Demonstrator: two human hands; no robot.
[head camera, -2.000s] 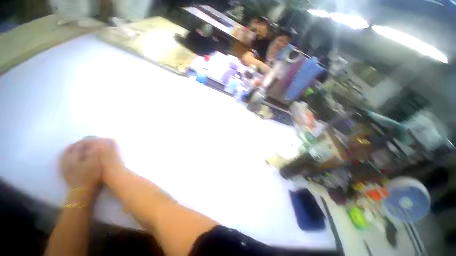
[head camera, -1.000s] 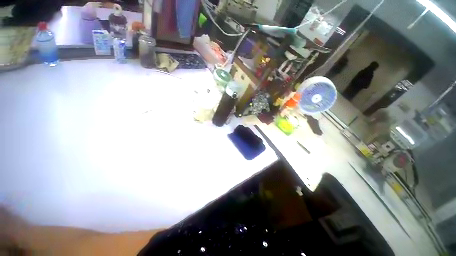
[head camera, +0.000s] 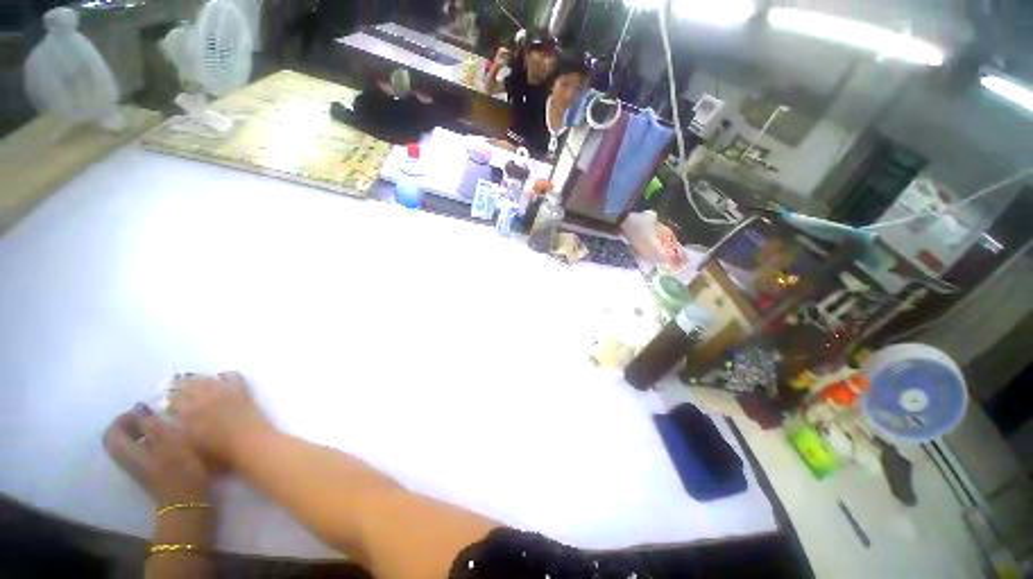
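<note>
The large white worktable (head camera: 374, 305) spreads under both hands. My left hand (head camera: 150, 447), with gold bracelets at the wrist, rests low at the left with its fingers curled. My right hand (head camera: 215, 418) lies against it, its arm reaching across from a black sleeve. A small pale bit (head camera: 170, 390) shows at the fingertips; I cannot tell whether it is held. The palms are hidden. A dark blue flat case or cloth (head camera: 700, 452) lies near the table's right edge.
A dark cylinder (head camera: 666, 353) leans by pale cones. Bottles (head camera: 408, 187) stand along the far edge beside hanging cloths (head camera: 637, 158). A yellowish board (head camera: 272, 130) and white fans are beyond. A blue-white fan (head camera: 913, 394) is at right. Two people are across the table.
The view swung right, then back left, bringing both hands in again. Compared with the oldest frame, the hands look less tightly clasped, with the right hand's fingers further forward.
</note>
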